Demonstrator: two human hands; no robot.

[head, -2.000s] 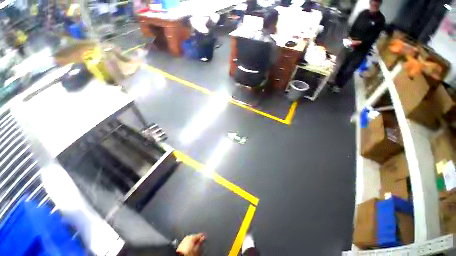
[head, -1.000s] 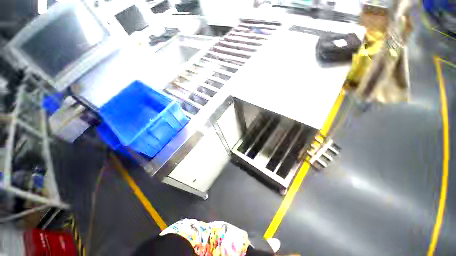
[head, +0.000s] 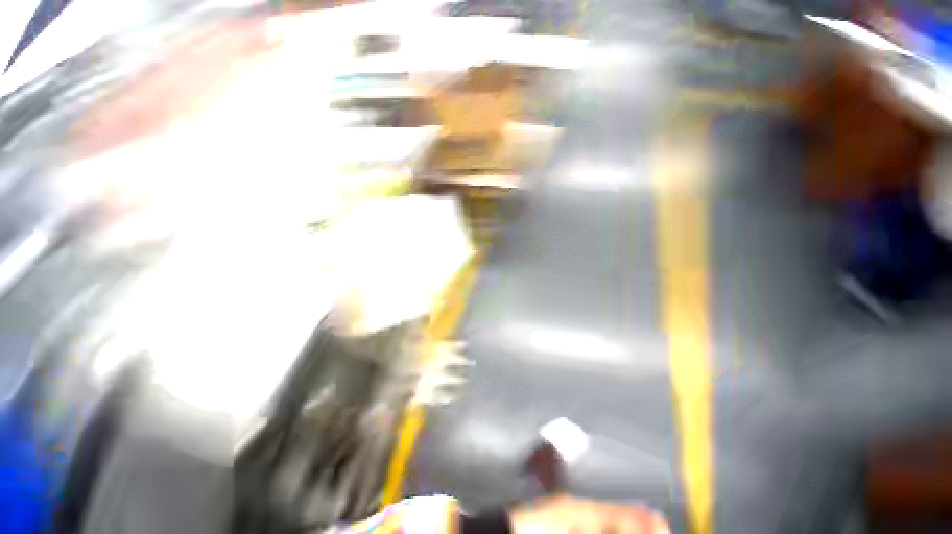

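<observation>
The whole view is heavily blurred. A skin-coloured shape at the bottom edge, right of the middle, looks like my right hand (head: 590, 517); it is cut off by the edge, and its fingers and anything in it cannot be made out. My left hand is not in view. A bright white table (head: 230, 250) fills the left side, its surface washed out. A blue shape, perhaps a crate (head: 23, 448), shows at the lower left edge.
Yellow floor lines (head: 684, 313) run over the grey floor (head: 585, 250). A brown box-like shape (head: 478, 110) stands beyond the table. Brown furniture (head: 861, 130) is at the upper right. Patterned clothing (head: 423, 516) and a shoe tip (head: 565, 439) show at the bottom.
The view has swung right from the blue crate and monitors, so the table lies further left. More of the skin-coloured shape and the shoe shows at the bottom.
</observation>
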